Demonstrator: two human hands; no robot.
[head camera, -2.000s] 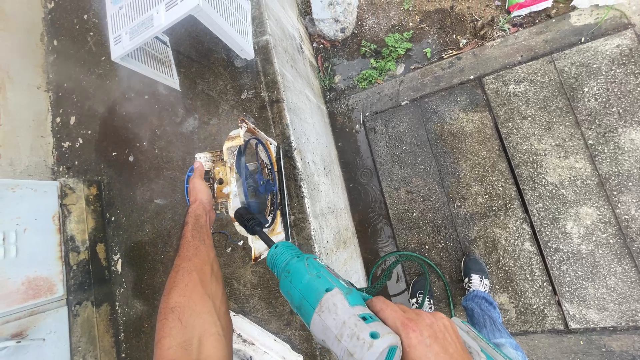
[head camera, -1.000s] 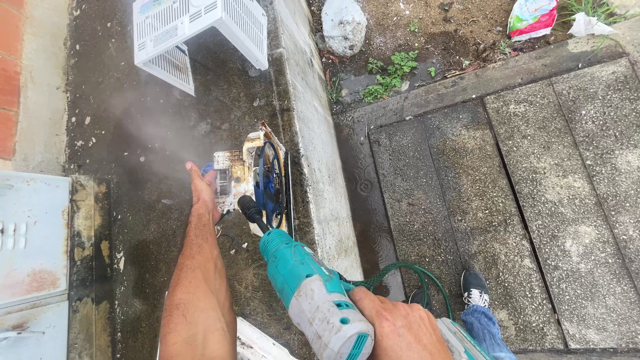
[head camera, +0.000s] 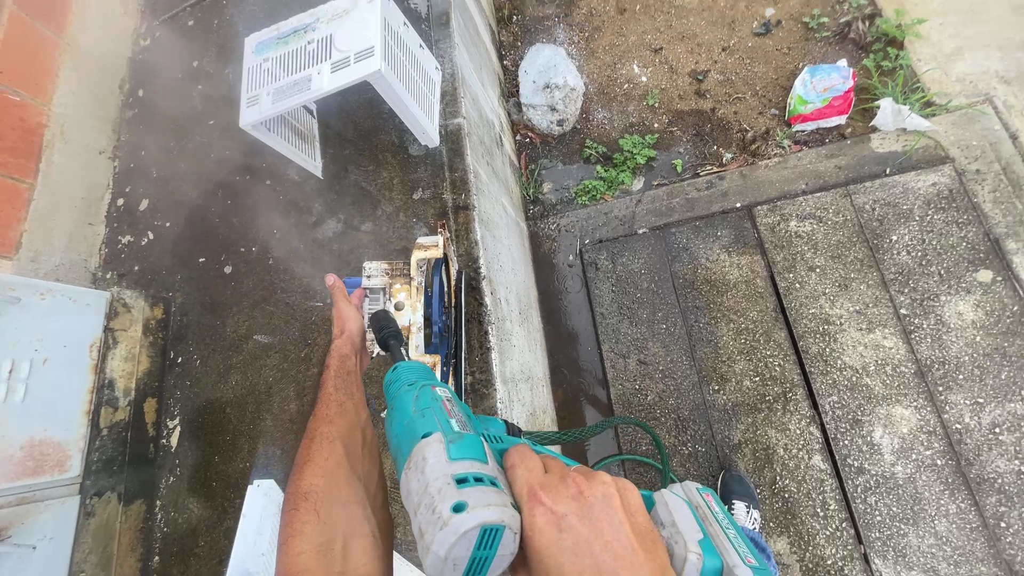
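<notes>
My right hand (head camera: 580, 508) grips the handle of a teal and grey cordless pressure washer gun (head camera: 448, 464), its black nozzle aimed at a stained white plastic appliance part (head camera: 428, 304) with a blue fan wheel (head camera: 436, 308). Fine spray drifts beyond the part. My left hand (head camera: 348, 316) is at the part's left edge, by a small blue piece (head camera: 352, 284); its thumb and fingers are partly hidden, and it appears to hold the part upright near the low wall. A green hose (head camera: 632, 424) runs behind the gun.
A white vented plastic housing (head camera: 320, 68) stands on the wet concrete. A low concrete wall (head camera: 500, 240) borders the work spot. Right of it lie concrete slabs (head camera: 840, 320), a pale rock (head camera: 550, 88) and a crumpled packet (head camera: 822, 96). Rusty metal panels (head camera: 48, 384) are at left.
The appliance part has been turned by my left hand, so the fan wheel, facing up before, now shows edge-on. The nozzle has moved from the fan side towards the part's left portion.
</notes>
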